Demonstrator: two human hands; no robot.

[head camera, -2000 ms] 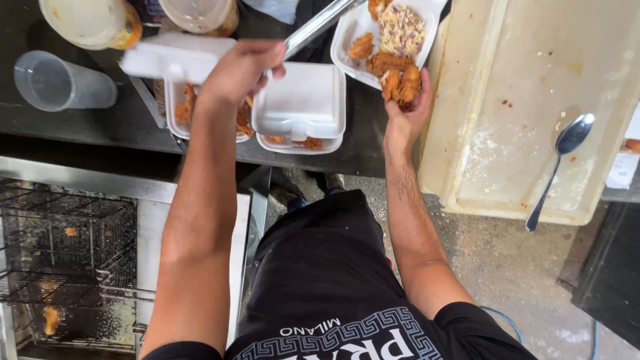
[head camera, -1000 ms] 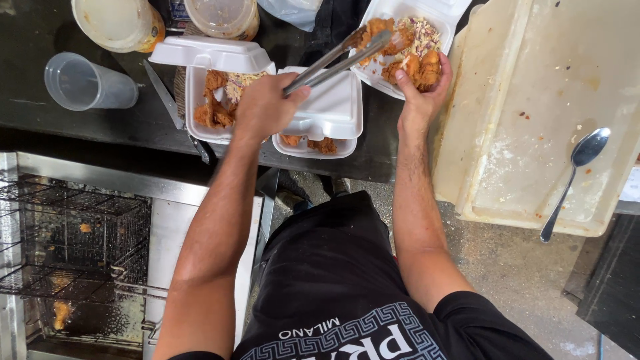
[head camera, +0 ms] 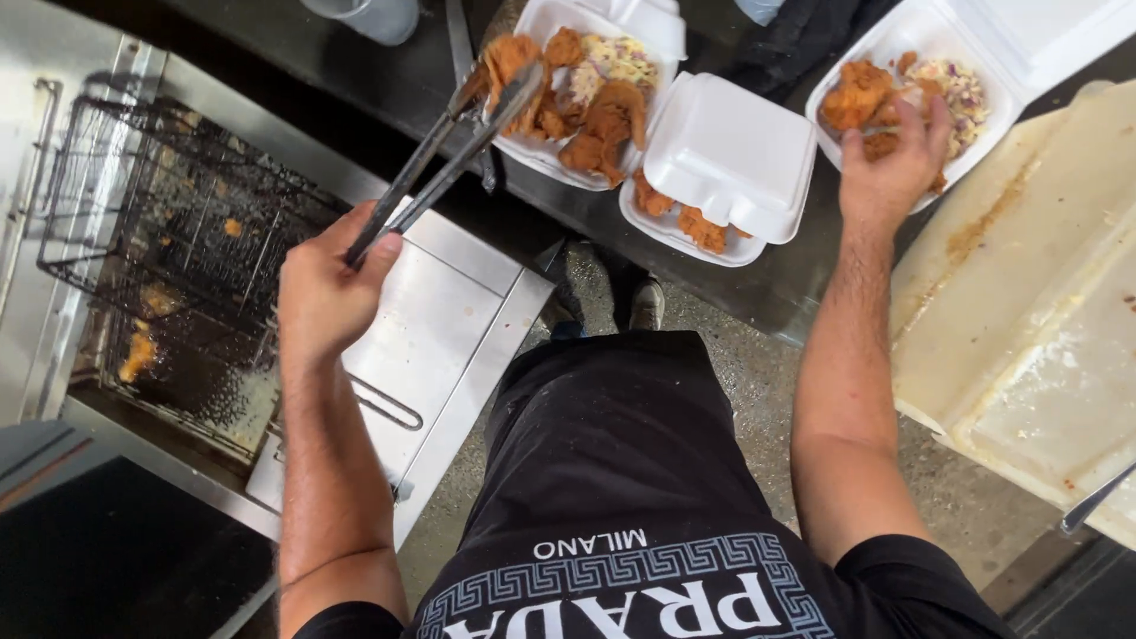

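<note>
My left hand (head camera: 324, 293) grips metal tongs (head camera: 444, 151). Their tips are around a piece of fried chicken (head camera: 510, 60) at the left edge of an opened white foam box (head camera: 559, 169), which holds more fried chicken (head camera: 606, 124) and coleslaw (head camera: 612, 67). My right hand (head camera: 892, 169) reaches into another opened foam box (head camera: 1003, 89), its fingers apart and touching fried chicken (head camera: 856, 93) beside coleslaw (head camera: 963, 93); whether they grip a piece is unclear. Between them, a third foam box (head camera: 728, 151) has its lid down loosely, with chicken (head camera: 701, 228) showing at the front.
A fryer with a dark wire basket (head camera: 186, 204) is at the left, beside a steel surface (head camera: 426, 328). A cream plastic tray (head camera: 985, 266) with a spoon (head camera: 1096, 501) lies at the right. Behind are a clear plastic cup (head camera: 373, 18) and a knife (head camera: 460, 40).
The tongs in my left hand have moved left from the right box to the left box, whose chicken pile has grown. My right hand has moved from that box's near edge into it. The view has turned.
</note>
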